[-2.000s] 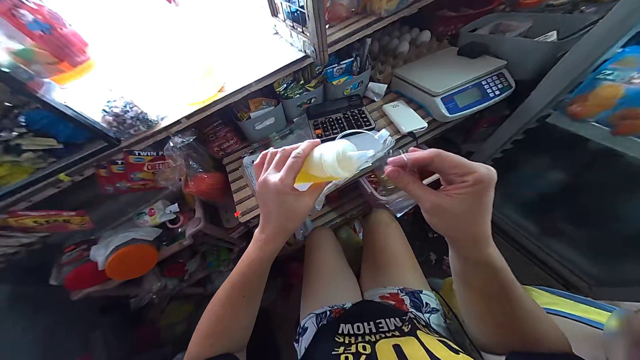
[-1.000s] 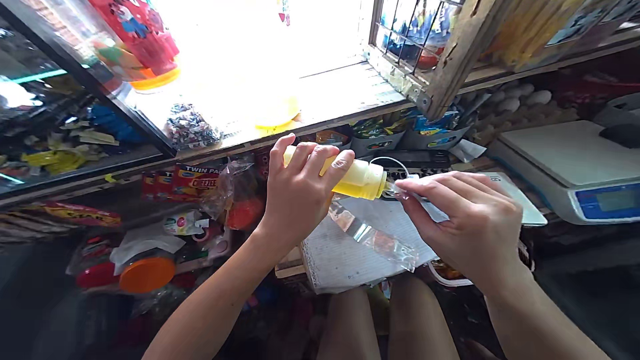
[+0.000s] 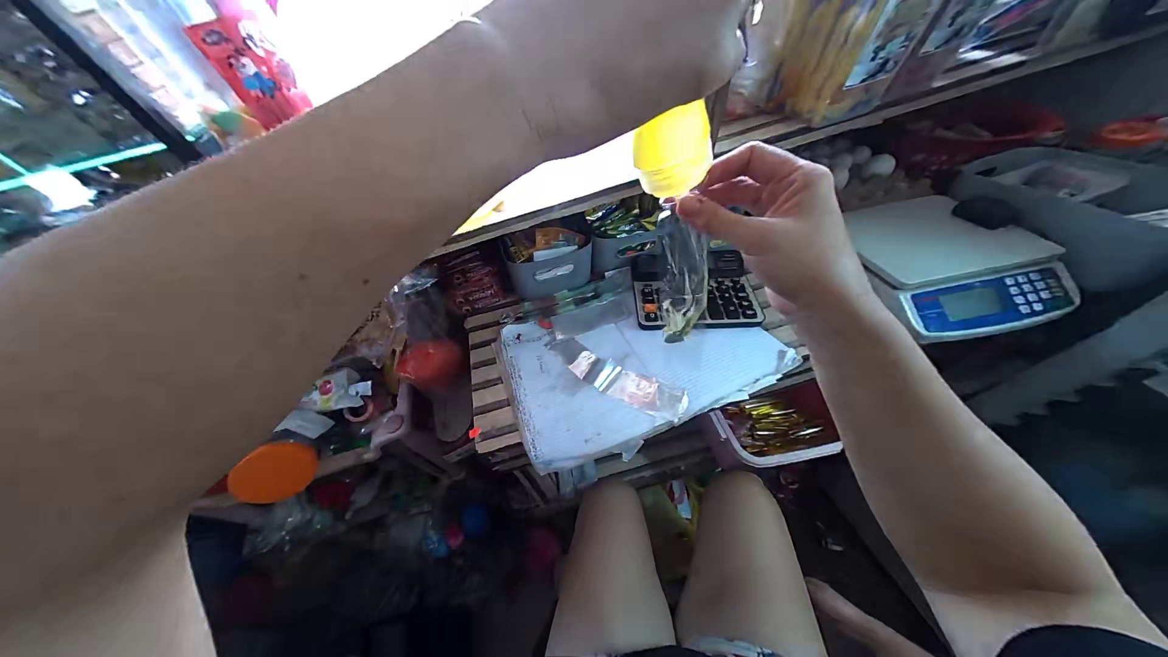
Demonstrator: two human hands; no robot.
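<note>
A squeeze bottle of yellow liquid (image 3: 673, 151) is tipped upside down, its lower end at the mouth of a narrow clear plastic bag (image 3: 683, 265). My left hand (image 3: 693, 55) is raised at the top and largely hidden by its own forearm; it appears to hold the bottle from above. With thumb and fingertips, my right hand (image 3: 776, 214) pinches the bag's mouth around the bottle's tip. The bag hangs down in front of a calculator (image 3: 735, 301). More flat clear plastic bags (image 3: 630, 388) lie on a white pad of paper (image 3: 566, 420) on the slatted wooden surface.
A digital scale (image 3: 972, 274) stands at the right, near eggs (image 3: 878, 166). Grey baskets of sachets (image 3: 550, 272) are behind the calculator. A tub of gold-wrapped items (image 3: 780, 429) sits below the pad's right side. An orange lid (image 3: 272, 472) is at lower left.
My left hand has risen with the bottle, which has gone from roughly level to upside down. My right hand stays at its tip, and the bag now hangs lengthened below it.
</note>
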